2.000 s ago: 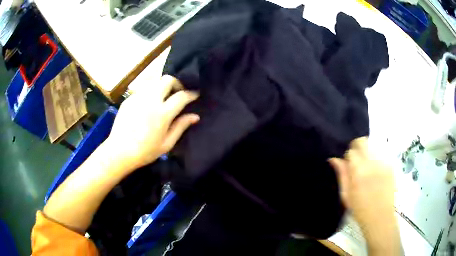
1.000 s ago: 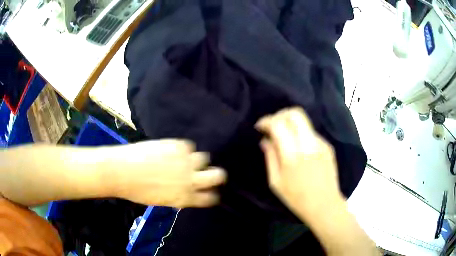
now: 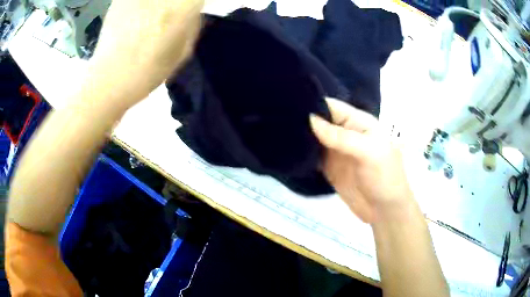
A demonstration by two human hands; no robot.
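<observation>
The dark garment lies bunched on the white machine table, with its near part lifted and its far part spread towards the back. My left hand is raised at the upper left and closed on the garment's left edge; its fingertips are blurred and partly hidden. My right hand grips the garment's right edge between thumb and fingers. No label can be made out on the cloth.
The sewing machine head and lamp stand at the right. Scissors and black snips lie at the right. A ruler strip runs along the table's front edge. A blue bin with dark cloth is below left.
The garment has moved up and away from the front edge, uncovering the ruler strip. My left hand has risen to the upper left with the cloth. My right hand has turned and holds the right edge.
</observation>
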